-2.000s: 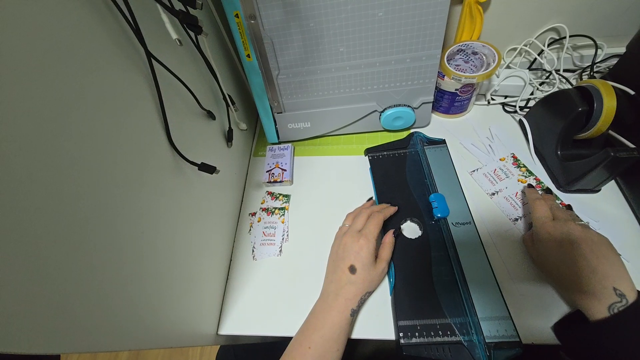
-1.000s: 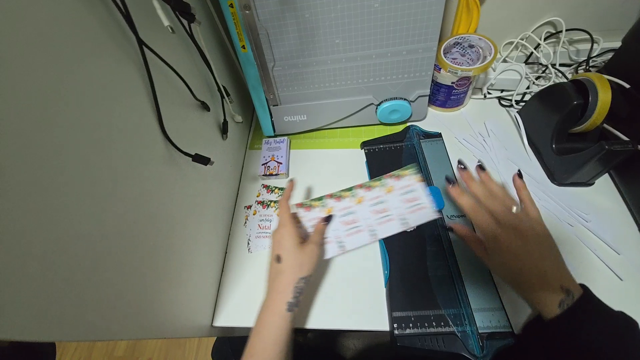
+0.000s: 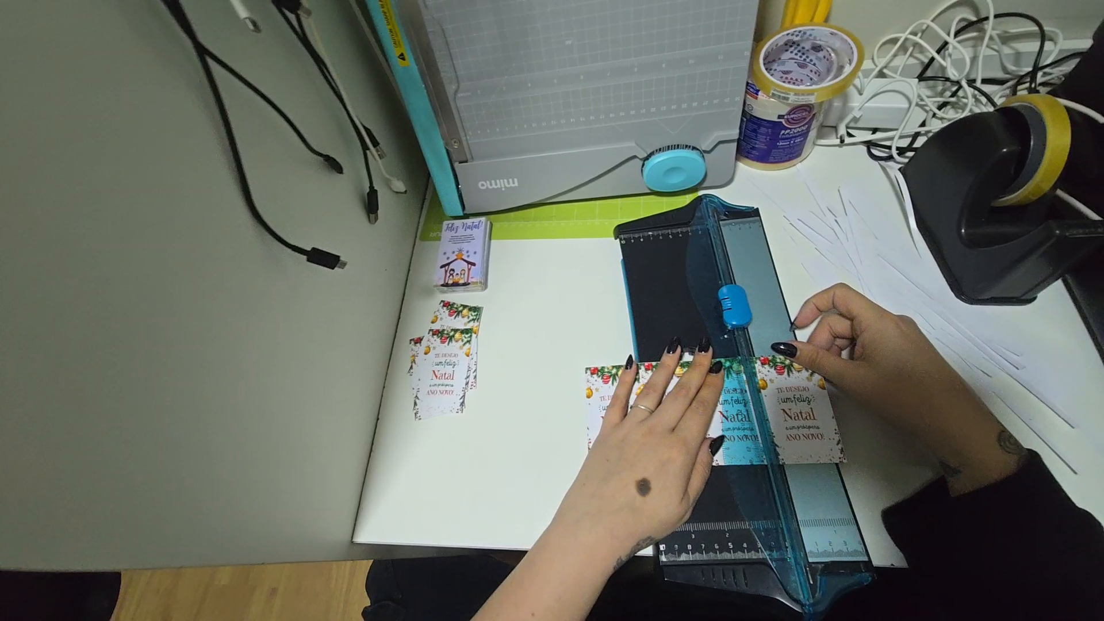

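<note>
A printed strip of Christmas cards (image 3: 806, 423) lies across the black and blue paper trimmer (image 3: 690, 285), under its clear rail. My left hand (image 3: 660, 423) rests flat on the strip left of the rail, fingers slightly spread. At the strip's top right edge, my right hand (image 3: 832, 345) has its thumb on the paper, with the index finger bent just above; whether it pinches the paper is unclear. The blue cutter slide (image 3: 735, 306) sits on the rail above the strip. Several cut cards (image 3: 444, 379) overlap at the left, below a stack of purple cards (image 3: 463, 254).
A larger grey paper trimmer (image 3: 586, 103) stands at the back on a green mat (image 3: 552, 220). Beside it are stacked tape rolls (image 3: 780, 129), tangled cables (image 3: 931, 69) and a black tape dispenser (image 3: 975, 207). Thin paper offcuts (image 3: 949, 319) lie at the right. Black cables hang at left.
The strip, held up in my left hand one second ago, now lies across the trimmer. My left hand has come down flat on it, and my right hand has moved to its right end.
</note>
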